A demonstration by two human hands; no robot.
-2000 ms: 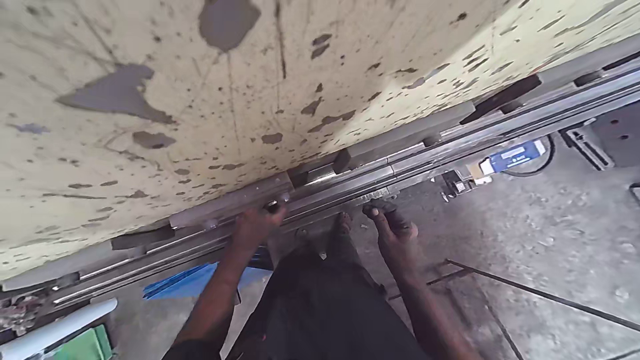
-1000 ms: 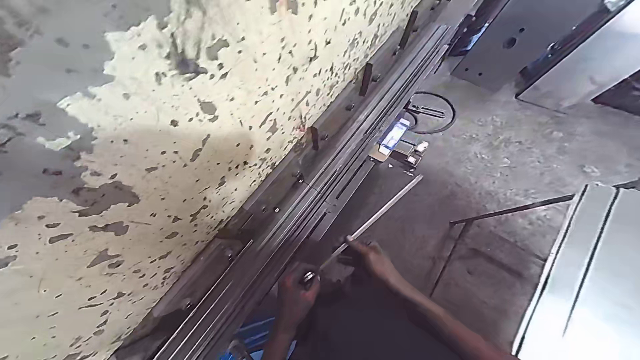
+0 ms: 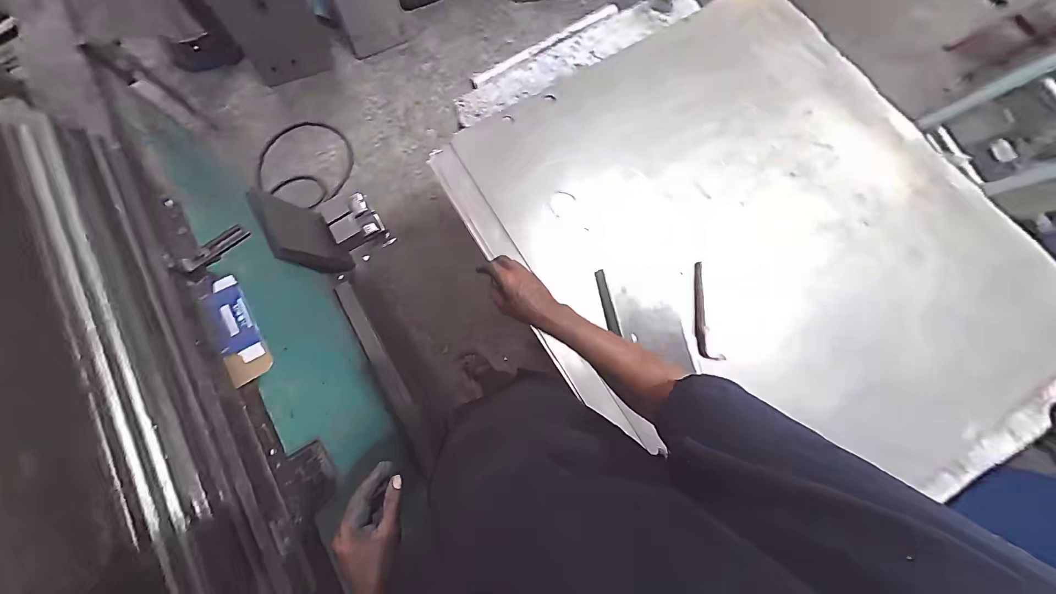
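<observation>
My left hand is low in the view beside the machine, its thumb and curled fingers apart, with no clear object between them. Over the near edge of a large metal sheet is my right hand, its fingers bent and one reaching past the edge; whether it holds anything small cannot be told. To its right on the sheet lie a short dark bar and a thin dark rod with a bent end, like a hex key. A folded metal strip runs along the sheet's edge.
Long metal rails of a machine run down the left. A blue and white box lies near them by a green surface. A dark plate with a metal fitting and a looped black cable stand beyond.
The view has swung far right from the machine to the metal sheet. My hands, close together at the rails before, are now apart. The long thin rod near them one second ago is no longer between them.
</observation>
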